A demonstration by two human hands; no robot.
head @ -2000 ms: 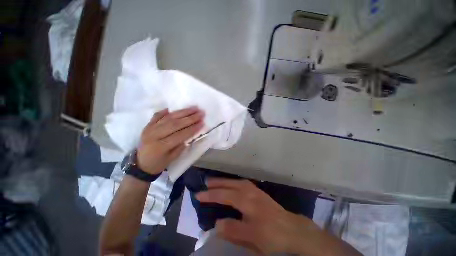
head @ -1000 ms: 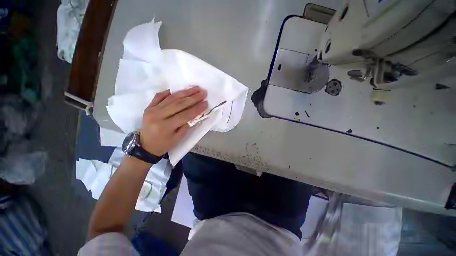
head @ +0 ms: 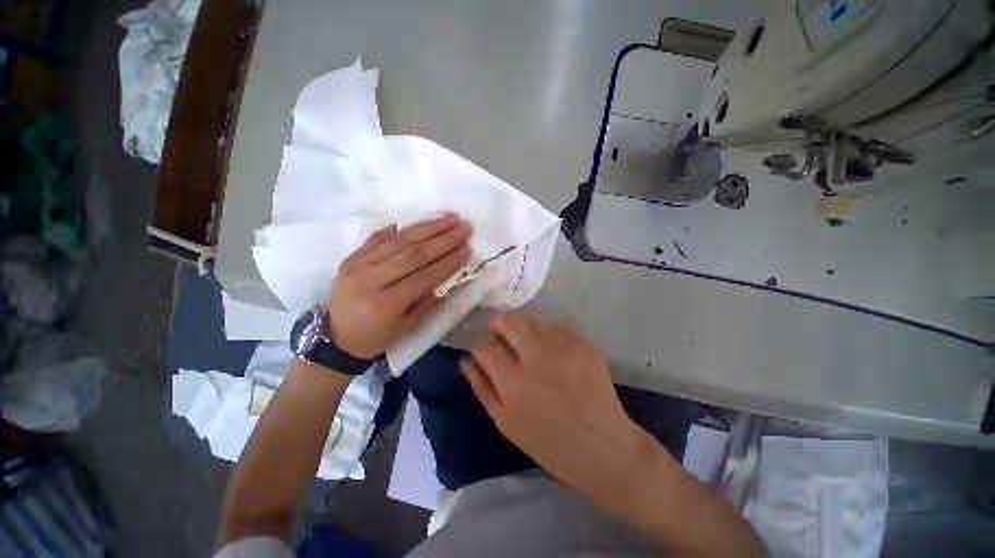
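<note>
A white garment panel point(head: 409, 180) lies loosely folded on the pale machine table, left of the sewing machine's plate. A narrow slit-like pocket opening point(head: 480, 269) with a dark line shows on it. My left hand point(head: 402, 278) lies flat on the panel, fingers together, beside the slit. My right hand point(head: 551, 381) is at the panel's lower right edge and the table's front edge, fingers bent and slightly blurred. Whether its fingertips grip the cloth or a small thing cannot be told.
The machine head point(head: 851, 76) and needle plate point(head: 655, 164) are at the upper right. White panels point(head: 273, 420) hang below the table at lower left; more white pieces point(head: 820, 496) lie at lower right. A brown table edge point(head: 200, 142) is at left.
My right hand was at the lap two seconds ago, out of view one second ago, and is now at the panel's lower edge. My left hand has stayed on the panel.
</note>
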